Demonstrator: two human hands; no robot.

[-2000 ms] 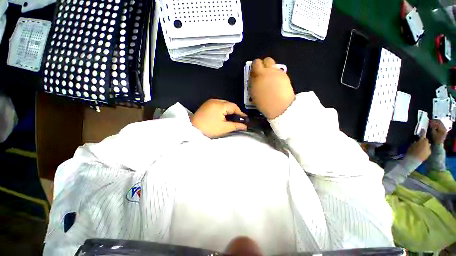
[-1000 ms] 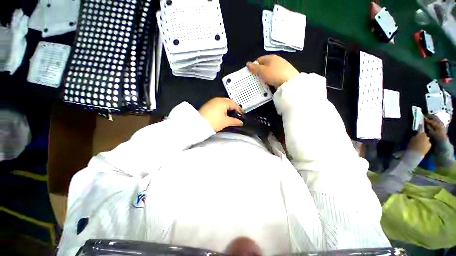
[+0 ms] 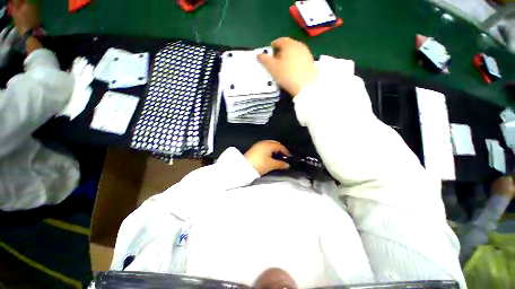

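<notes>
My right hand [image 3: 291, 65] is at the top right corner of the tall, fanned stack of white perforated plates [image 3: 248, 82], fingertips on the top plate's edge; I cannot tell whether it grips that plate. The top plate shows black dots near its corners. My left hand [image 3: 266, 157] is at the table edge in front of my body, its fingers closed on a narrow black strip [image 3: 305, 160] with small white dots.
Black sheets with white dots [image 3: 172, 101] lie left of the stack. An open carton [image 3: 130, 183] is below the edge. A phone [image 3: 389, 103] and long dotted sheet [image 3: 436, 132] lie right. Neighbours' arms show at left [image 3: 36, 124] and right [image 3: 485, 217]. Red-and-black units [image 3: 316, 17] stand beyond.
My right hand has moved the plate from near the left hand up to the fanned stack. My left hand stays at the strip. The view has shifted, showing more of the left side.
</notes>
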